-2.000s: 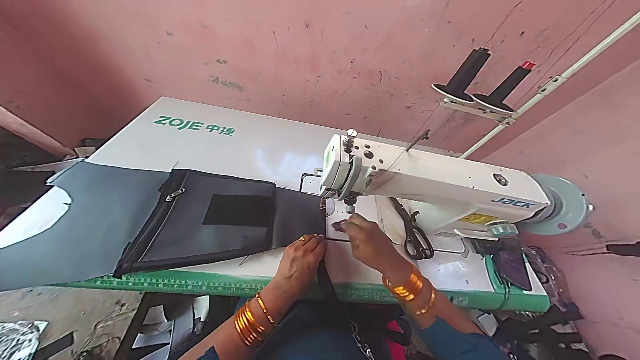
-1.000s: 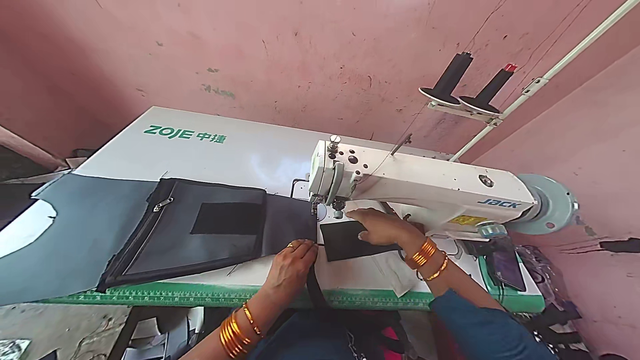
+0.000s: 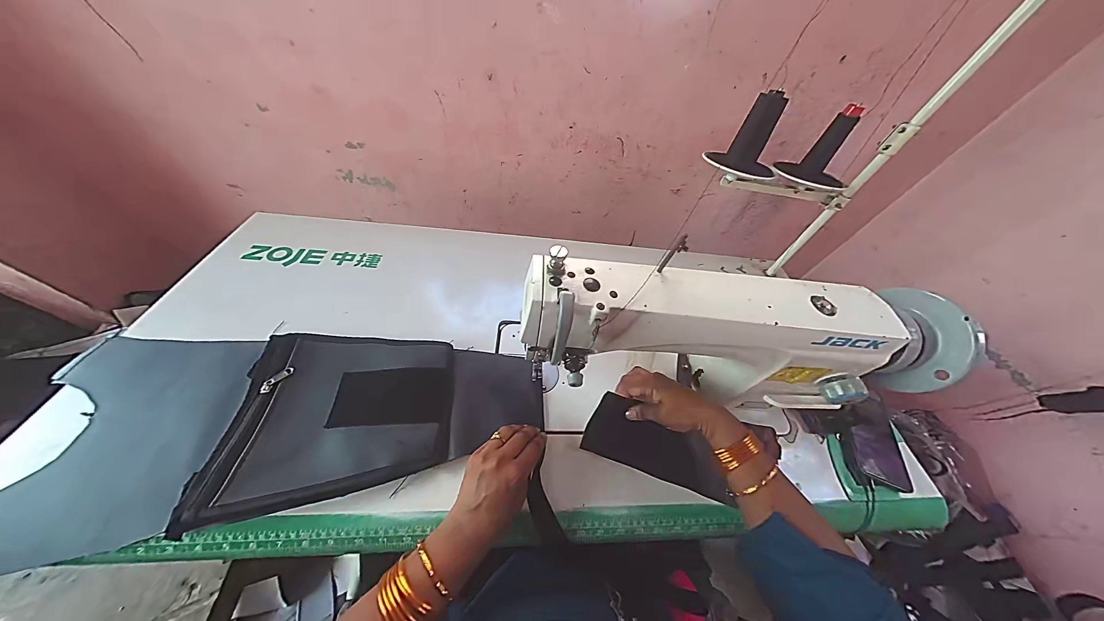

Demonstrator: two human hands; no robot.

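A white sewing machine [image 3: 724, 319] stands on the white table. My left hand [image 3: 500, 474] presses the lower right corner of a grey fabric piece [image 3: 492, 397], where a black strip [image 3: 545, 509] hangs over the table's front edge. That piece lies with its right end by the machine's needle and presser foot area [image 3: 543, 371]. Left of my hand it bears a black zipper [image 3: 259, 414] and a black patch [image 3: 388, 397]. My right hand [image 3: 668, 401] pinches the upper edge of a separate black fabric piece [image 3: 647, 435], right of the needle.
Two black thread cones [image 3: 759, 134] stand on a holder at the back right. A green ruler edge [image 3: 345, 532] runs along the table front. A phone [image 3: 878, 453] lies at the right end of the table. Fabric scraps [image 3: 957, 552] are heaped below it, near bundled plastic.
Two seconds ago my right hand was by the needle; it has moved right and now grips a separate black piece, seen under it one second ago. My left hand stays at the grey piece's corner.
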